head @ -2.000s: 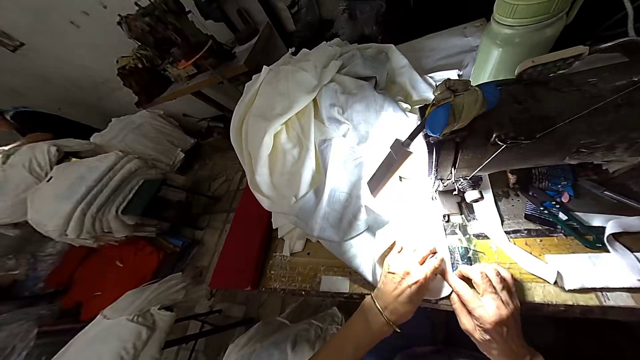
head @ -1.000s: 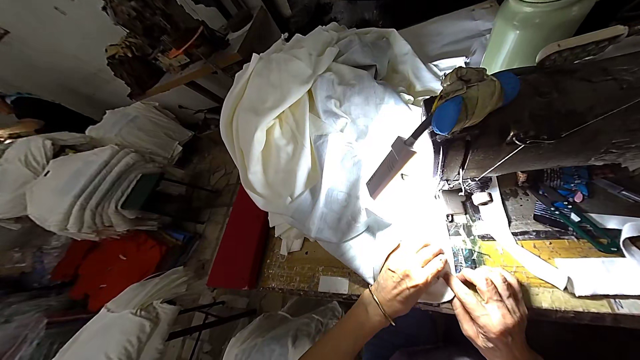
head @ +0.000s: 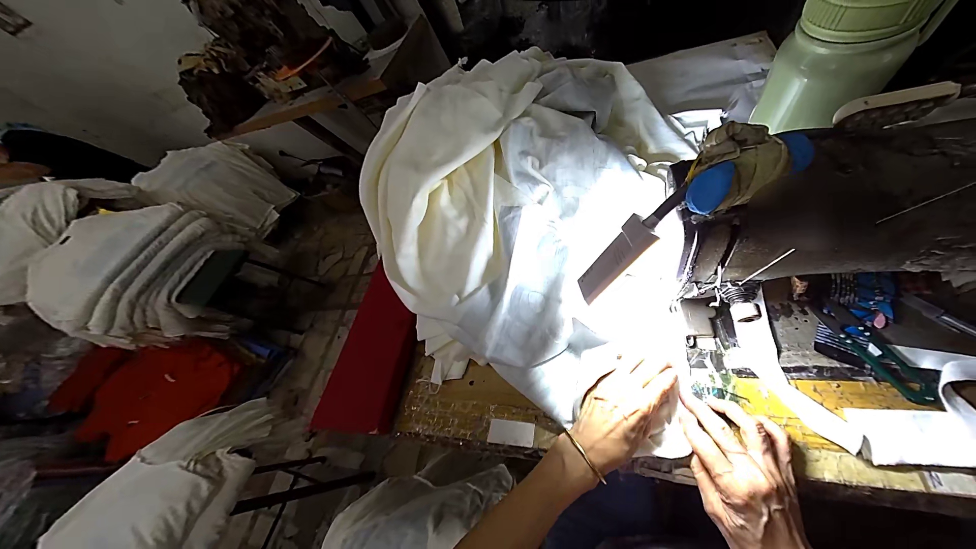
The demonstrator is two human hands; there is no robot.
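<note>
A large heap of white fabric (head: 457,221) lies on the sewing table (head: 465,404), brightly lit at its right side by a lamp bar (head: 619,258). The dark head of a sewing machine (head: 854,198) comes in from the right, its needle area just above the fabric's edge. My left hand (head: 627,412), with a bangle at the wrist, holds the near end of the fabric. Close beside it, my right hand (head: 736,457) has its fingertips at the fabric's right edge; its grip is partly hidden by glare. A white strip (head: 816,419) runs from the machine toward the right.
Green-handled scissors (head: 877,354) lie right of the needle area. Behind the machine stands a pale green bottle (head: 842,69). A red panel (head: 366,358) borders the table's left side. Stacked white cloth pieces (head: 130,267) and red cloth (head: 160,396) are at the far left.
</note>
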